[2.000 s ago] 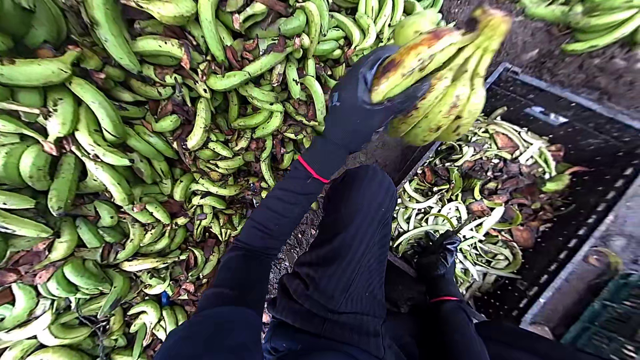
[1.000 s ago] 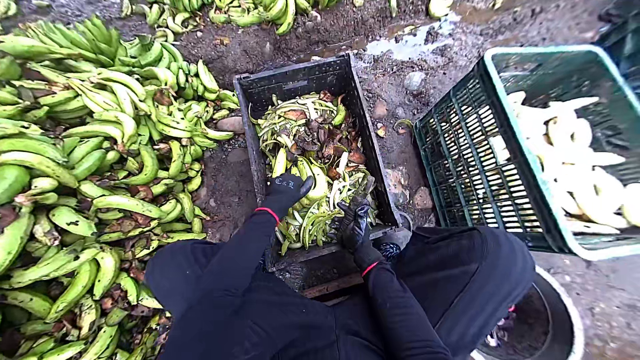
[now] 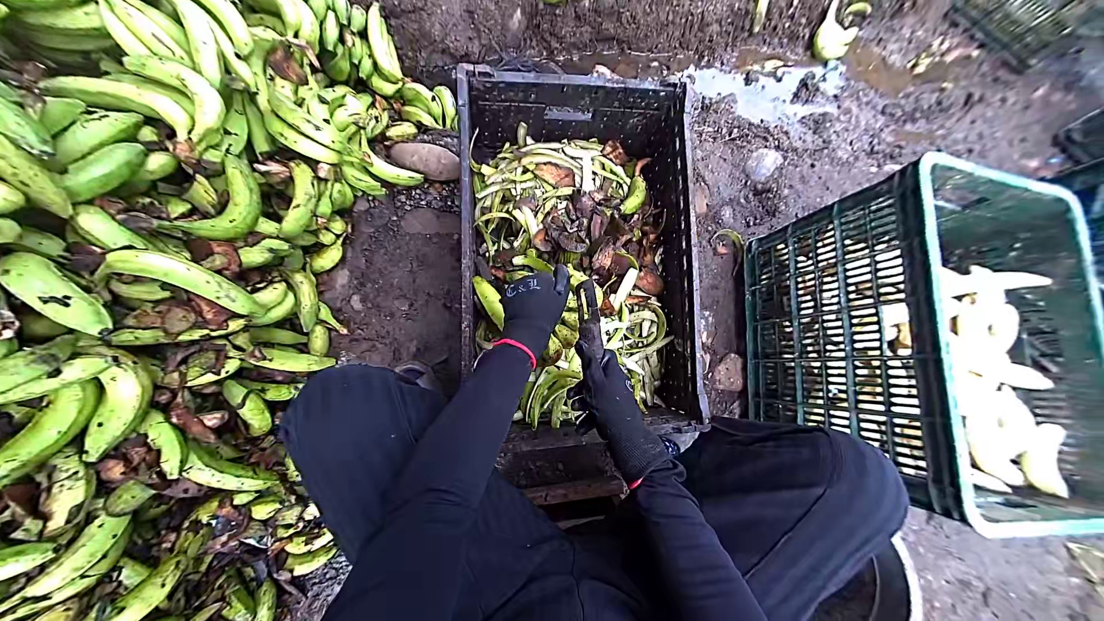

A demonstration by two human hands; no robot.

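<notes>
My left hand (image 3: pixel 533 306), in a black glove, is closed on a bunch of green plantains (image 3: pixel 490 302) over the black plastic crate (image 3: pixel 466 216). Fingers and glove cover much of the bunch. Just to its right is my right hand (image 3: pixel 595 362), also gloved, with a dark, slim tool upright at its fingers; its kind cannot be made out. Beneath both hands, green plantain peels (image 3: pixel 552 397) and brown scraps (image 3: pixel 595 220) fill the crate's lower part.
A large heap of green plantains (image 3: pixel 181 276) lies on the left. To the right, a green plastic crate (image 3: pixel 832 336) holds peeled plantains (image 3: pixel 992 371). A stone (image 3: pixel 424 161) sits beside the black crate, and a puddle (image 3: pixel 759 86) lies beyond it. A round container's rim (image 3: pixel 906 578) shows at lower right.
Two seconds ago my left hand held a plantain bunch up high; it is now low over the black crate, near my right hand. The view has swung considerably.
</notes>
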